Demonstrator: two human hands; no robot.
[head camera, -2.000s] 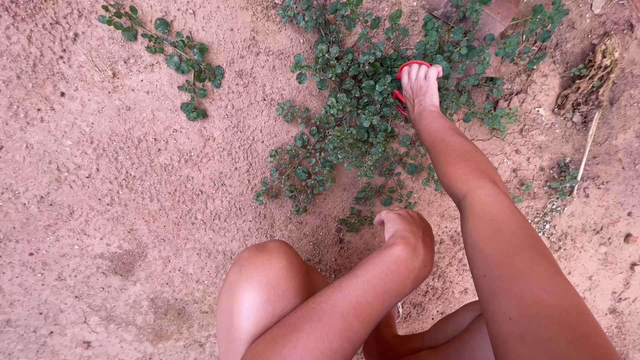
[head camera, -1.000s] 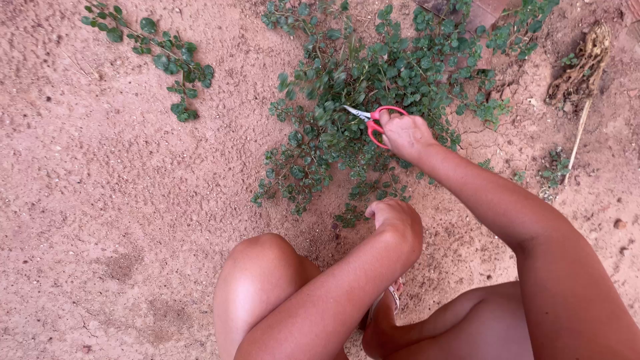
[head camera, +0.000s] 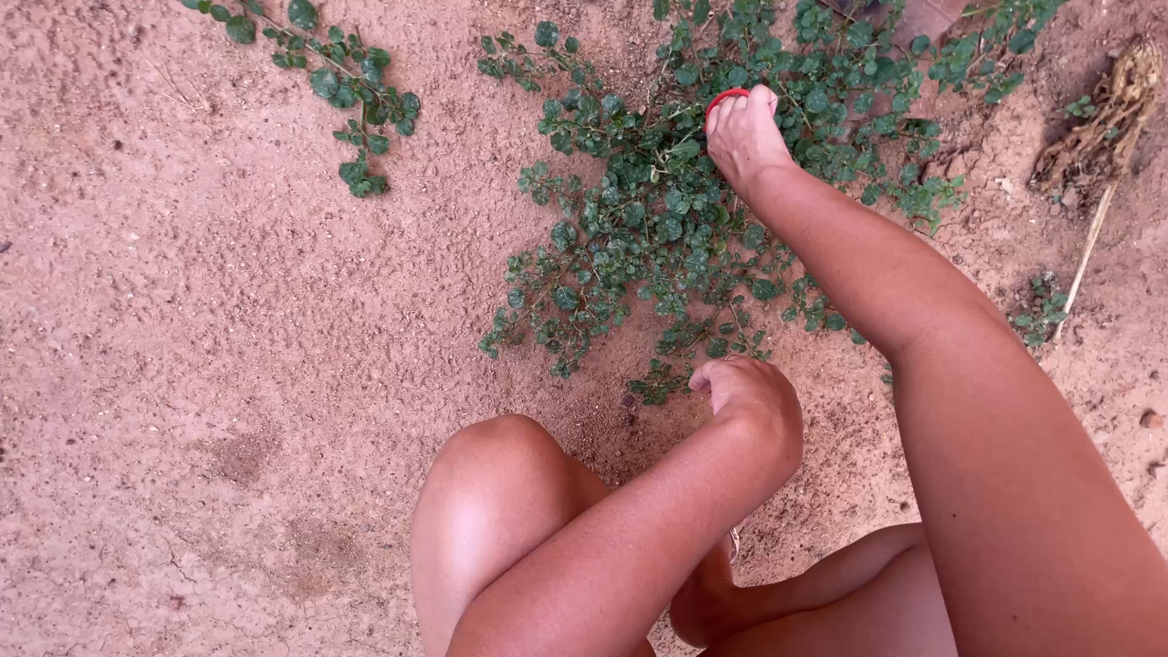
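My right hand (head camera: 744, 132) grips the red-handled scissors (head camera: 723, 99) over the upper middle of a low, spreading green plant (head camera: 671, 205). Only part of a red handle shows beside my fingers; the blades are hidden by my hand and the leaves. Below the plant, near its lowest sprigs, my left hand (head camera: 730, 374) is bent inward with the fingers curled. Whether it holds anything is hidden by the back of the hand and wrist.
A separate leafy stem (head camera: 351, 87) lies on the reddish soil (head camera: 274, 319) at the upper left. A dried plant clump (head camera: 1109, 119) with a pale stalk is at the right, above a small green sprig (head camera: 1038, 310). My bent knee (head camera: 502, 465) is at the lower middle.
My right hand has moved up from the middle of the plant, where the open scissors showed one second ago, and the blades have gone out of sight. My left hand remains near the lowest sprigs.
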